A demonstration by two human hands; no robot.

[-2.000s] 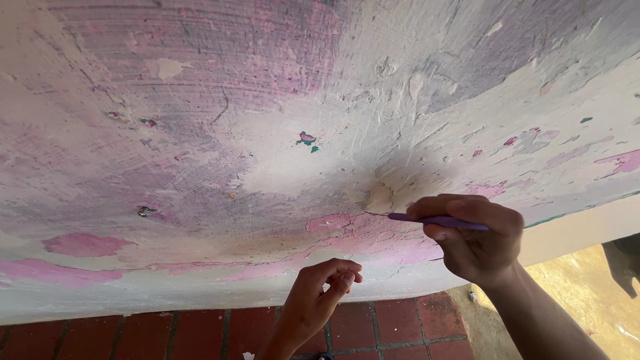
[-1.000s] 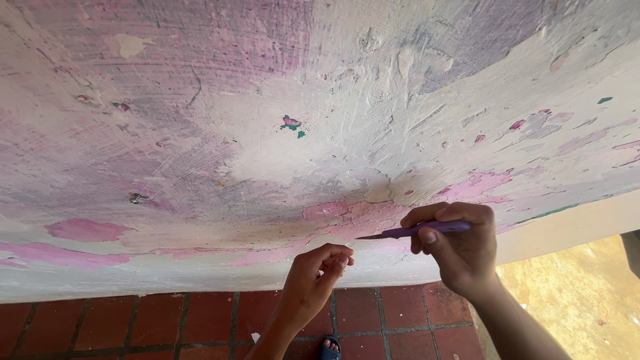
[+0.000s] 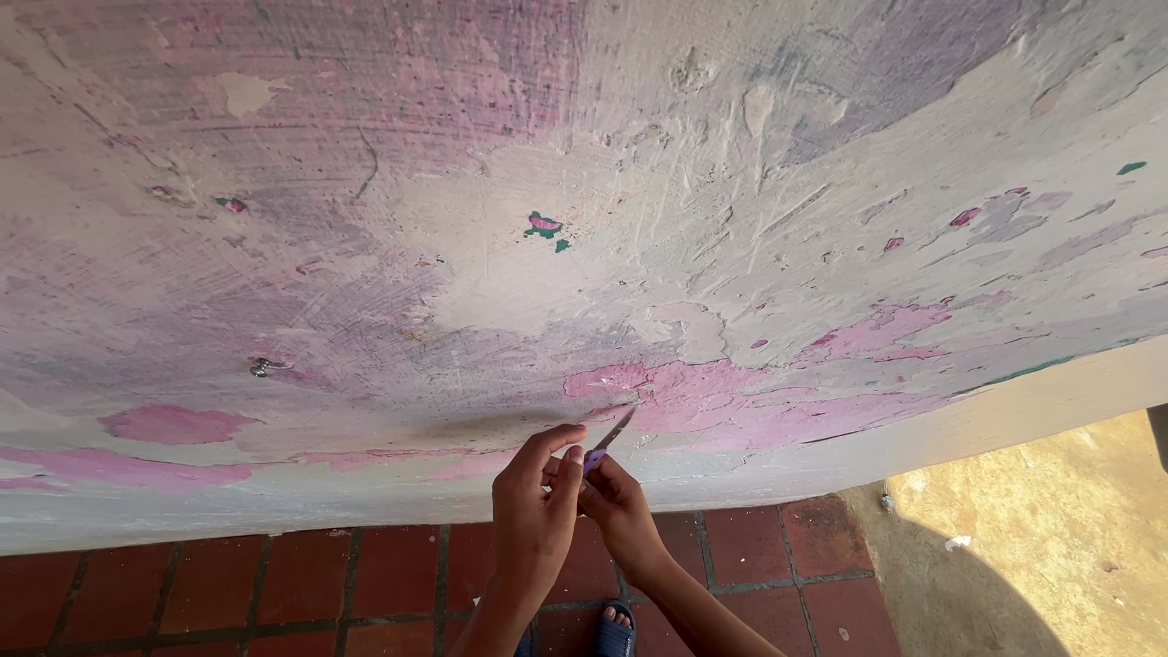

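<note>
A small knife with a purple handle and a narrow pointed blade is held between my two hands, its tip up toward the wall. My right hand is closed around the handle's lower part. My left hand is beside it, thumb and fingers bent at the handle; whether it grips the handle is not plain. Just beyond the blade, the painted wall shows a patch of exposed pink paint with cracked, peeling edges. I cannot tell whether the tip touches the wall.
Red floor tiles run along the wall's base. A sandaled foot stands on them below my hands. A small metal fitting sticks out of the wall at left. Sunlit concrete with small white flakes lies at right.
My right hand has moved left and down from the pink patch, bringing the knife to my left hand. The blade, earlier pointing left, now points up and to the right.
</note>
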